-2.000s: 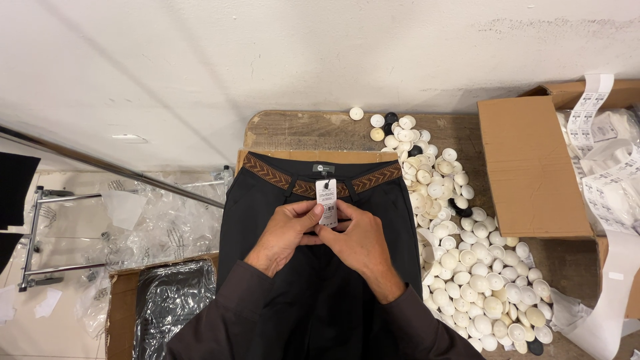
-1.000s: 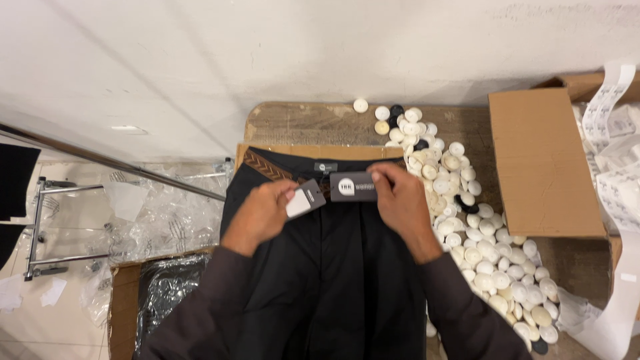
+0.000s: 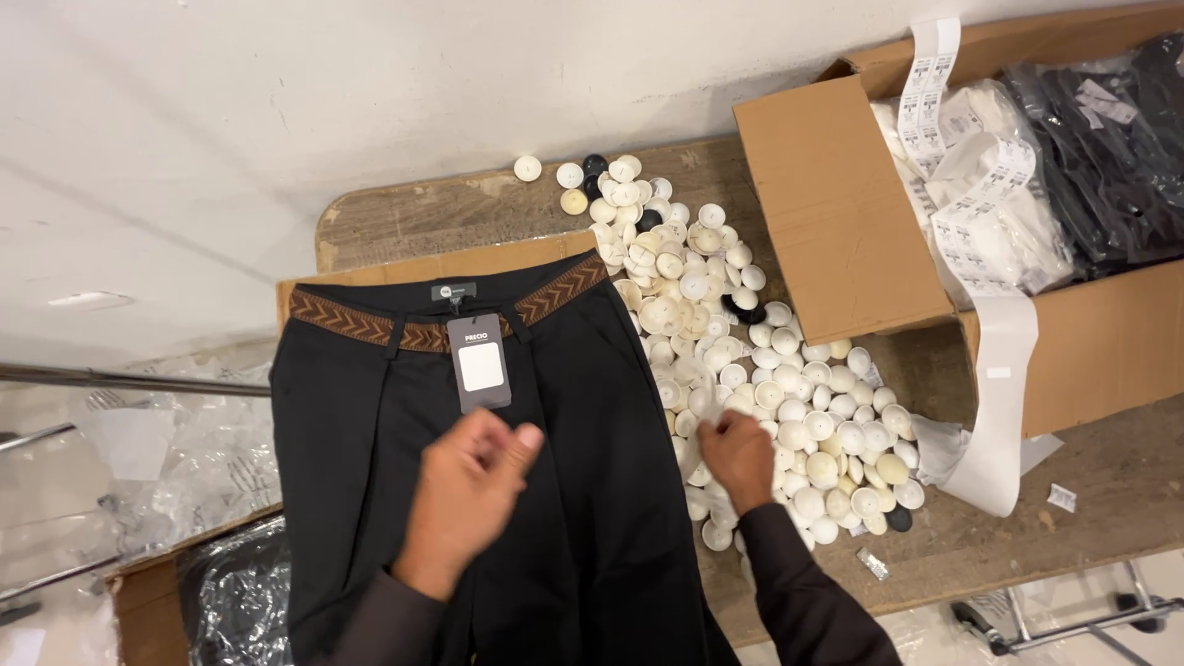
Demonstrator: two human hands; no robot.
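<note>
Black trousers [image 3: 592, 398] with a brown patterned belt [image 3: 416, 331] lie on cardboard on the table. A dark hang tag [image 3: 479, 361] with a white rectangle hangs from the waistband, flat against the front. My left hand [image 3: 467, 504] hovers blurred just below the tag, fingers curled and thumb raised; whether it holds anything is not clear. To the right of the trousers, my right hand [image 3: 738, 453] has its fingertips closed at a translucent, blurred strip [image 3: 708, 388] over the pile of white round security tag pieces [image 3: 814, 425].
An open cardboard box [image 3: 1091, 361] at the right holds plastic-wrapped garments, with a long strip of printed labels [image 3: 1004, 342] draped over its edge. The wooden table [image 3: 407, 222] meets the wall behind. At lower left stand another carton [image 3: 148, 610] and a metal rack rail [image 3: 129, 377].
Both hands have let go of the hang tag, which now hangs with its other side showing. My right hand has moved right, onto the pile of round pieces. The view has shifted to the right.
</note>
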